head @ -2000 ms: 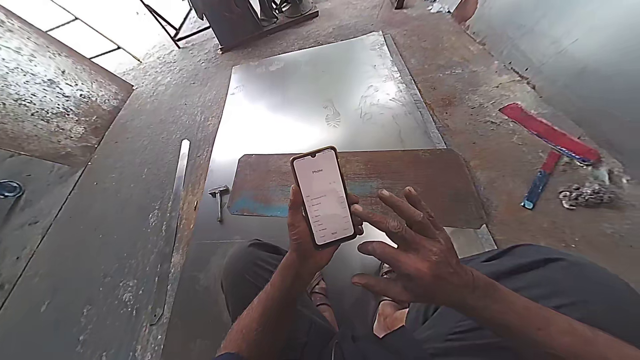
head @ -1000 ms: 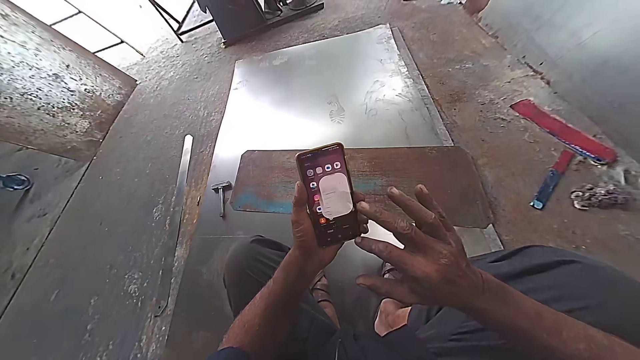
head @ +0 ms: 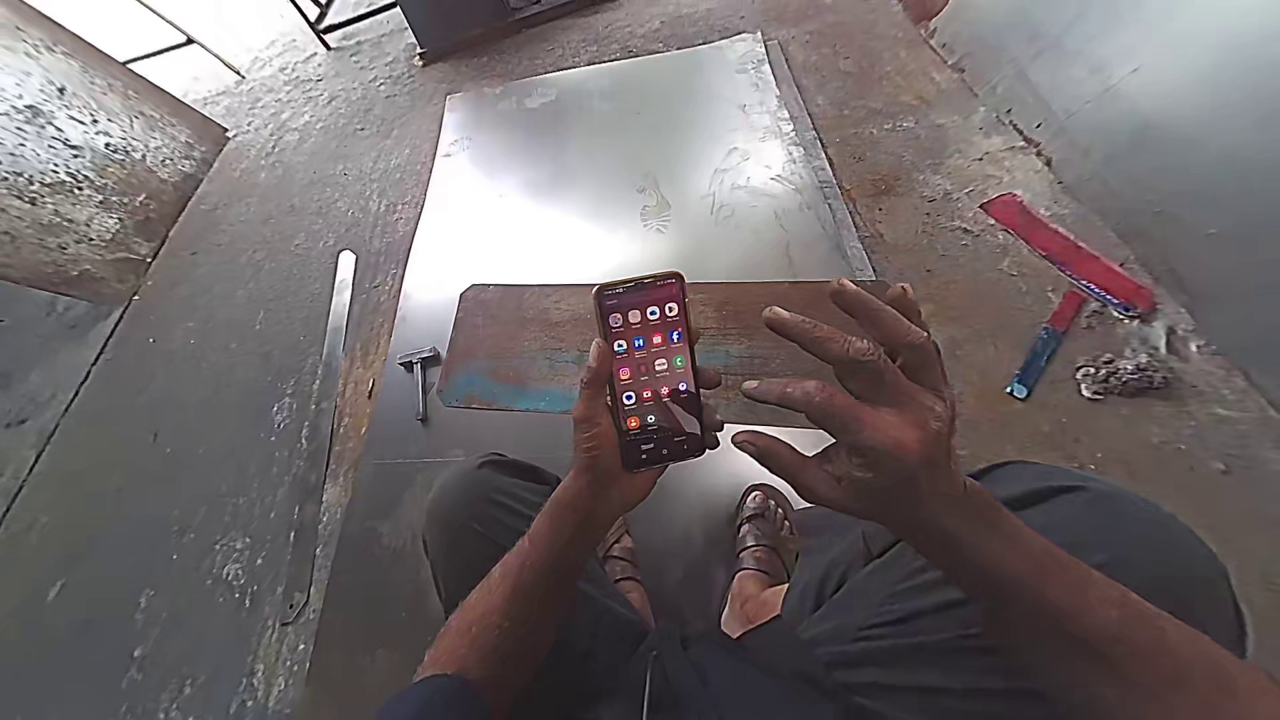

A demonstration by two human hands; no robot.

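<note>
My left hand (head: 608,440) holds a smartphone (head: 652,372) upright from behind, thumb along its left edge and fingertips at its right edge. Rows of app icons show on the lit screen. Just right of the phone, my right hand (head: 865,405) is raised with fingers spread and nothing in it. Beneath both lies a rusty brown metal plate (head: 520,345) with blue paint marks, across a large shiny metal sheet (head: 560,190). A small T-shaped metal tool (head: 420,385) lies on the sheet by the plate's left end.
A long flat metal bar (head: 335,330) lies left of the sheet. On the floor at right are a red strip-like piece (head: 1070,255), a blue and red handle-like piece (head: 1040,350) and a crumpled grey wad (head: 1122,376). My sandalled feet (head: 765,545) are below the phone.
The phone's screen has gone from a mostly white page to a grid of app icons. My left hand still holds it, and my right hand stays beside it with fingers spread.
</note>
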